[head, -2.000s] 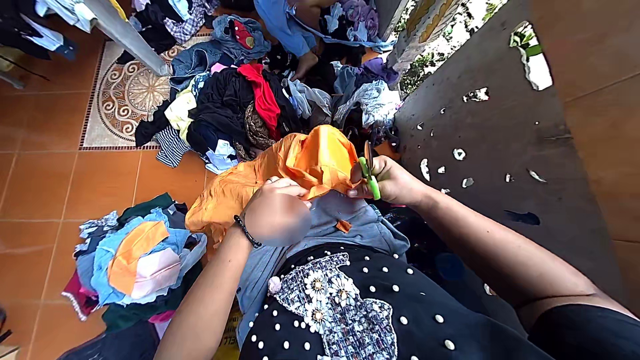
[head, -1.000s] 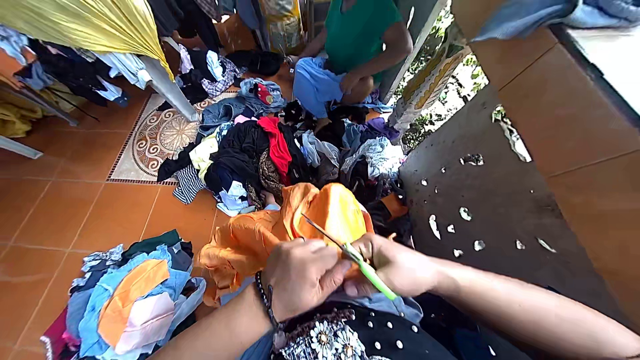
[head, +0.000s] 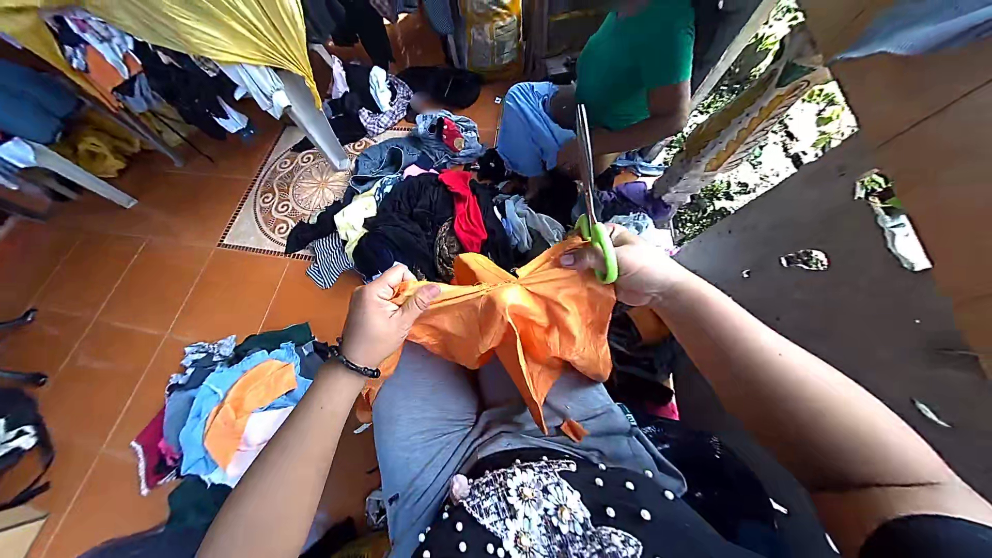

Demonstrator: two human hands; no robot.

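An orange cloth (head: 496, 310) is stretched between my two hands above my lap, its lower folds hanging over my grey trousers (head: 426, 418). My left hand (head: 385, 314) pinches its left edge between thumb and fingers. On the other side, my right hand (head: 632, 263) grips the cloth's upper right edge and also holds scissors with green handles (head: 604, 252). Their blades point up, look closed, and are away from the cloth. A small orange scrap (head: 573, 430) lies on my lap.
Ahead lies a big heap of mixed clothes (head: 418, 225) on the tiled floor; a smaller pile (head: 248, 411) is at left. Beyond the heap sits a person in a green shirt (head: 635, 66) with blue cloth (head: 527, 128). White table legs (head: 314, 120) stand at upper left.
My hands have moved apart, spreading the orange cloth between them. The scissors, pointing up and left over the cloth a second ago, now point upward. The view has shifted.
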